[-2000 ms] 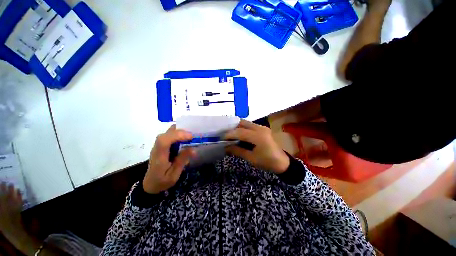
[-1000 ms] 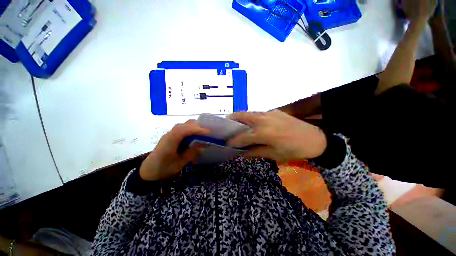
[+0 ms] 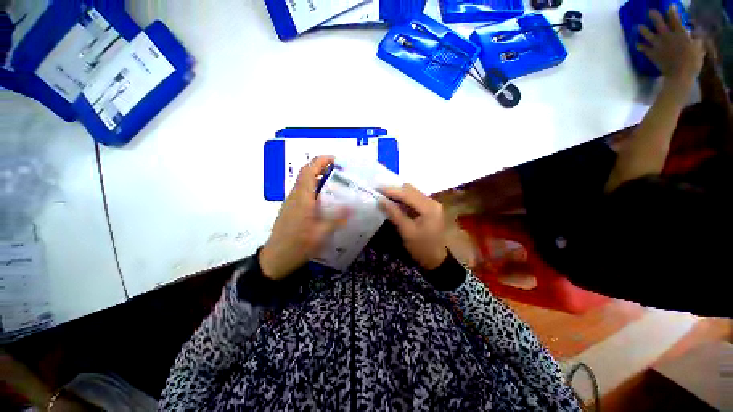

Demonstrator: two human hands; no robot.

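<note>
A retail box (image 3: 354,213) with a white panel is held tilted in front of my body, over the table's front edge. My left hand (image 3: 301,221) grips its left side, thumb across the panel, slightly blurred. My right hand (image 3: 416,223) is at its upper right edge, fingers bent on the rim. Whether a tray is inside is hidden. A flat carton (image 3: 274,170) with blue flaps lies on the table just beyond, partly covered by the held box and my left hand.
Filled blue trays (image 3: 434,56) with black cable loops lie ahead right. Flat cartons (image 3: 133,84) overlap at upper left, more at top centre. A neighbour's hand (image 3: 671,44) touches a blue tray at far right. A red stool (image 3: 554,282) stands below the table.
The held box has turned from edge-on to show its white panel and overlaps the flat carton in view. The neighbour's hand is now on a blue tray. The view has shifted.
</note>
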